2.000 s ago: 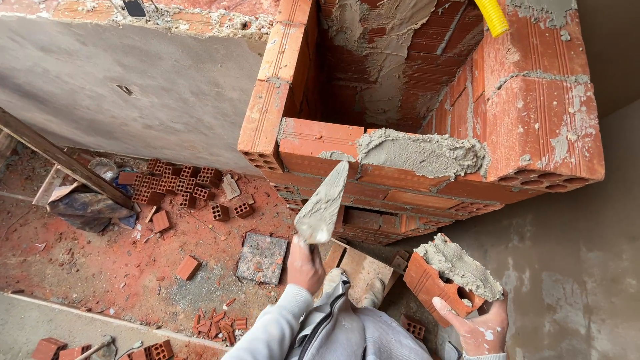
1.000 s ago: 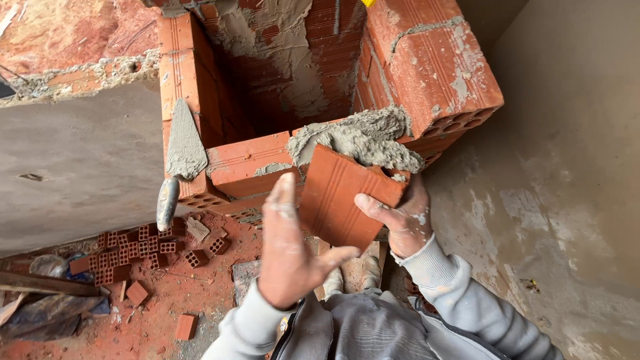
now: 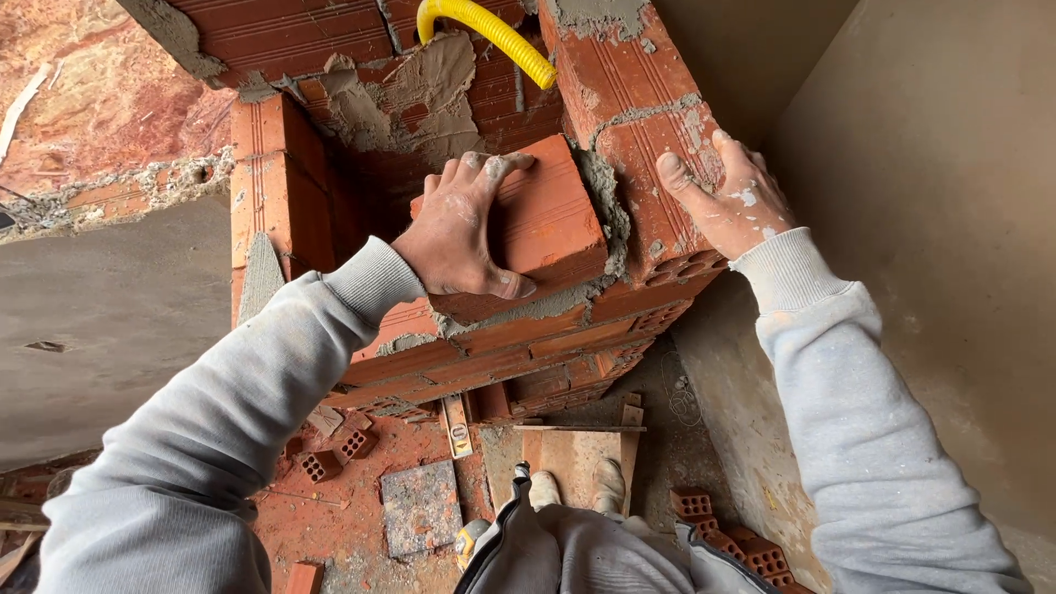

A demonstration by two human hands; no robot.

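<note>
A cut hollow clay brick (image 3: pixel 549 219) lies on the front course of the brick enclosure, with grey mortar (image 3: pixel 606 214) squeezed between its right end and the right-hand brick wall (image 3: pixel 648 177). My left hand (image 3: pixel 462 227) grips this brick from its left, thumb on the near edge and fingers over the top. My right hand (image 3: pixel 730 194) rests on the right wall's top and outer edge, fingers apart, holding nothing. The trowel's blade (image 3: pixel 261 276) lies on the left wall; my left sleeve hides its handle. More mortar (image 3: pixel 528 309) shows beneath the brick.
A yellow corrugated conduit (image 3: pixel 495 37) sticks out over the enclosure's hollow. My feet stand on a wooden board (image 3: pixel 573 462) far below. A spirit level (image 3: pixel 456 425) leans by the brickwork's base. Hollow brick pieces (image 3: pixel 322 466) lie on the floor. A plastered wall (image 3: pixel 916 247) rises at right.
The cut brick, held in my right hand before, now sits on the course against the right wall under my left hand. My right hand has moved onto the wall. The trowel left my left hand earlier.
</note>
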